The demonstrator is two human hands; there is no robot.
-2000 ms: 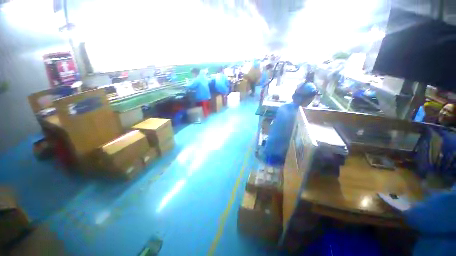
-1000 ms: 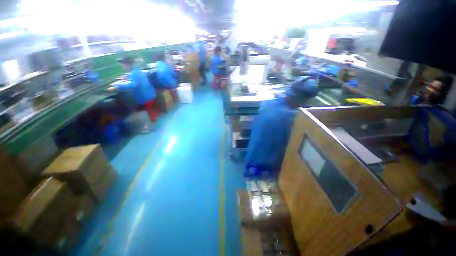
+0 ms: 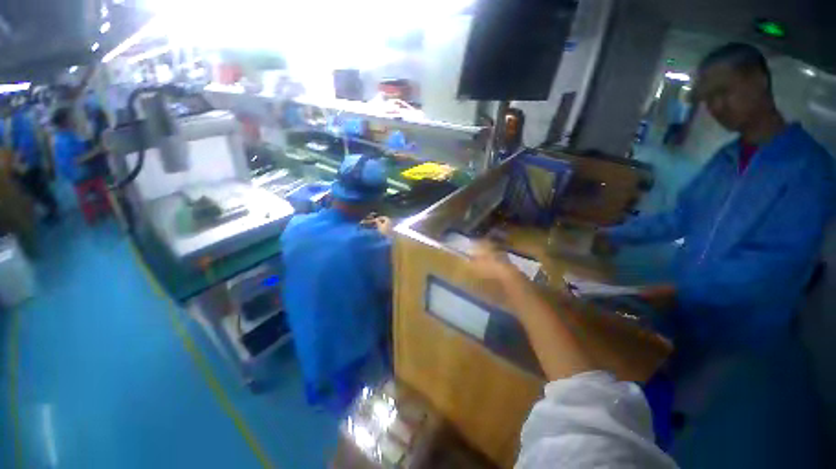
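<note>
My right hand is blurred, at the end of a bare forearm and white sleeve reaching from the bottom right. It is over the near top edge of the wooden desk partition, by white papers. I cannot tell whether it touches or grips anything. My left hand is out of the picture. More white papers lie on the desk by the hand of a person in a blue smock. A blue file rack stands at the desk's back.
The person in the blue smock stands across the desk. A worker in a blue cap is just left of the partition. A white benchtop machine stands further left. A black monitor hangs above. A shiny-topped box is below.
The view has swung right and closer to the desk. My forearm and hand have come into view over the partition. The standing person and the white machine now show clearly.
</note>
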